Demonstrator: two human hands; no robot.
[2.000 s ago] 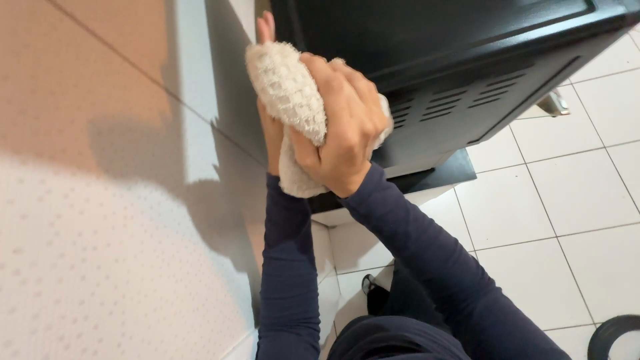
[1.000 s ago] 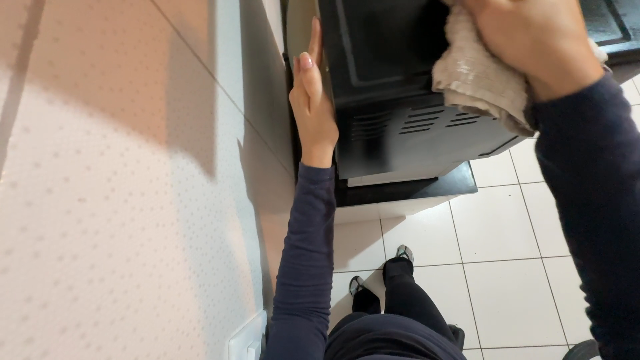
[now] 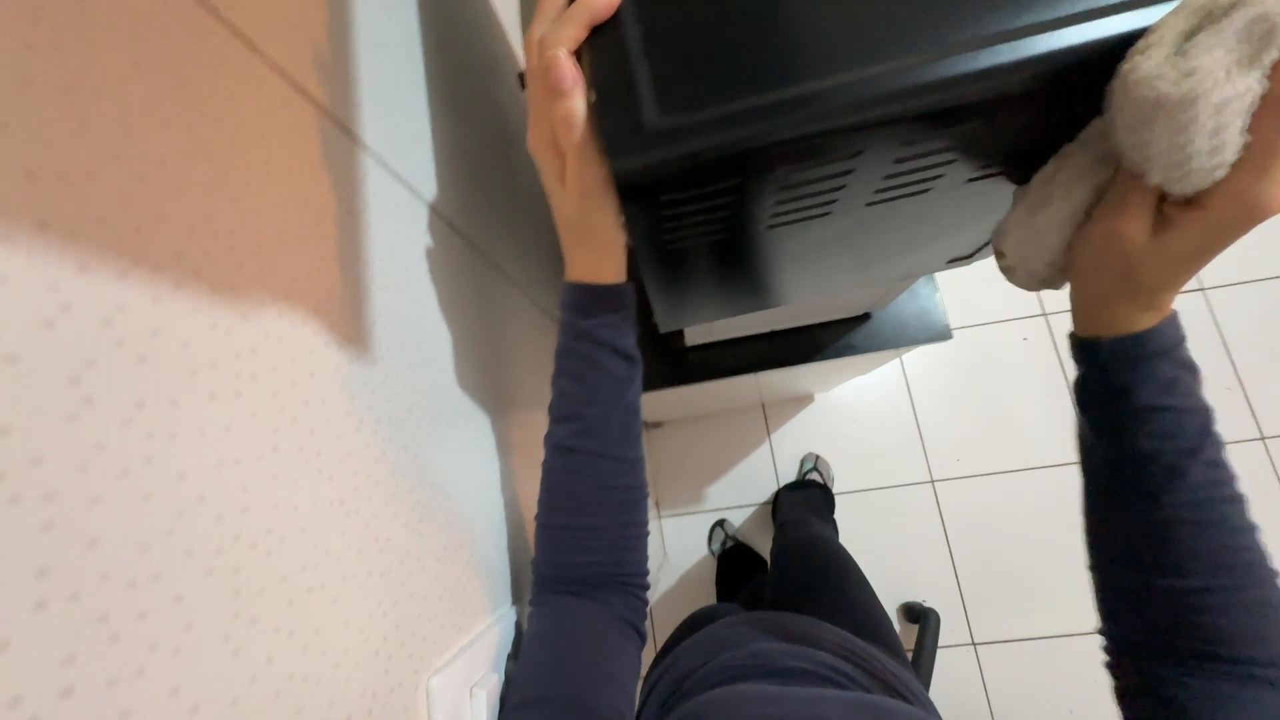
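Note:
A black metal appliance with vent slots (image 3: 800, 190), which looks like a microwave or small oven, fills the top middle of the head view. Along its left edge, between it and the wall, lies my left hand (image 3: 575, 130), fingers apart and touching the casing, with no object seen in it. My right hand (image 3: 1150, 235) grips a bunched off-white textured cloth (image 3: 1190, 100) by the appliance's right side. Part of the cloth hangs beside the vented face. The right fingers are partly hidden by the cloth and cut off by the frame edge.
A dotted tiled wall (image 3: 200, 450) stands close on the left, with a white switch plate (image 3: 455, 675) low on it. Below the appliance is a dark-topped ledge (image 3: 900, 325). White floor tiles (image 3: 1000, 400) lie beneath, and a black curved bar (image 3: 925, 640) is near my legs.
Both hands were together at the cloth two seconds ago. They have since parted, the left staying on the wall side and the right carrying the cloth to the right.

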